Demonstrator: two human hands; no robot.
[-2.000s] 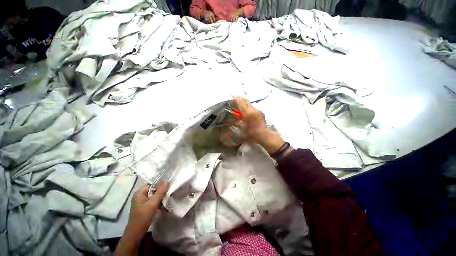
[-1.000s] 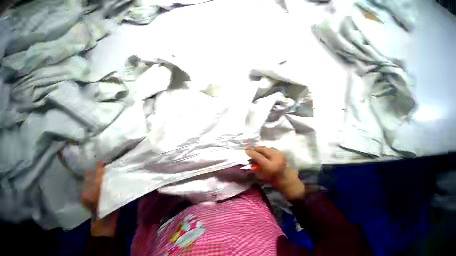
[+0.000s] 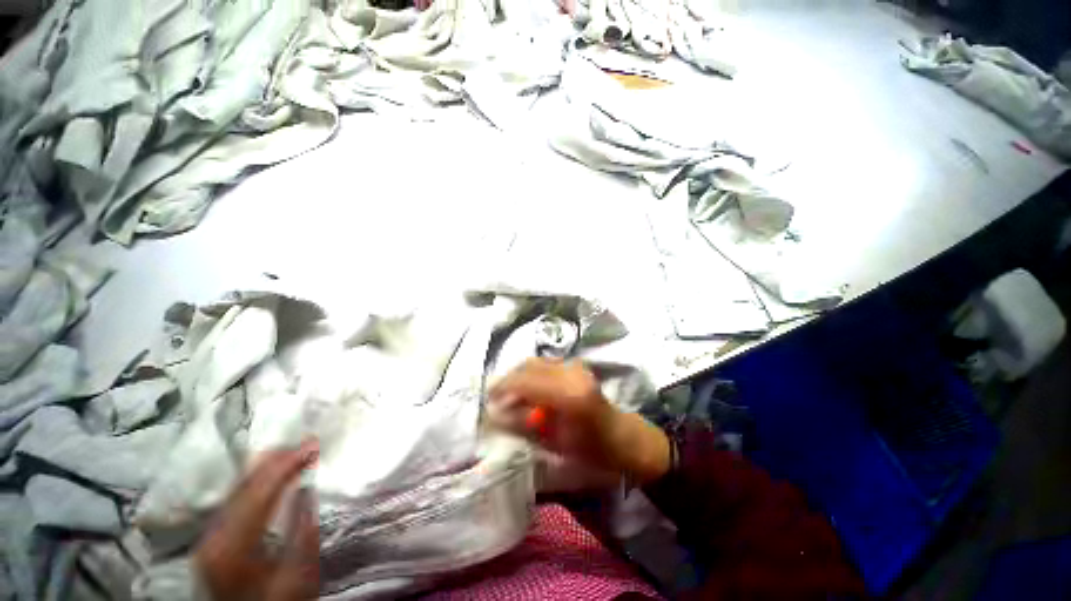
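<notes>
A pale grey-white garment [image 3: 388, 399] lies crumpled at the near table edge and over the lap, with a long stitched edge towards me. My left hand [image 3: 261, 528] is blurred at the garment's near left side, fingers pointing up; its grip is unclear. My right hand [image 3: 558, 411] is closed around orange-handled thread snips [image 3: 538, 419], over the right part of the garment. The snips' blades are not clear. Whether the right fingers also pinch cloth is hidden by blur.
Heaped pale garments [image 3: 176, 106] lie left and along the far side. Another garment [image 3: 728, 235] lies on the white table [image 3: 846, 153] to the right, and one at the far right. A blue crate [image 3: 869, 446] stands below the right table edge. A pink checked apron [image 3: 558, 558] covers my lap.
The garment was lifted with its label showing, then stretched between both hands over the lap; now it lies lower and more bunched. My right hand has moved slightly left since the middle frame.
</notes>
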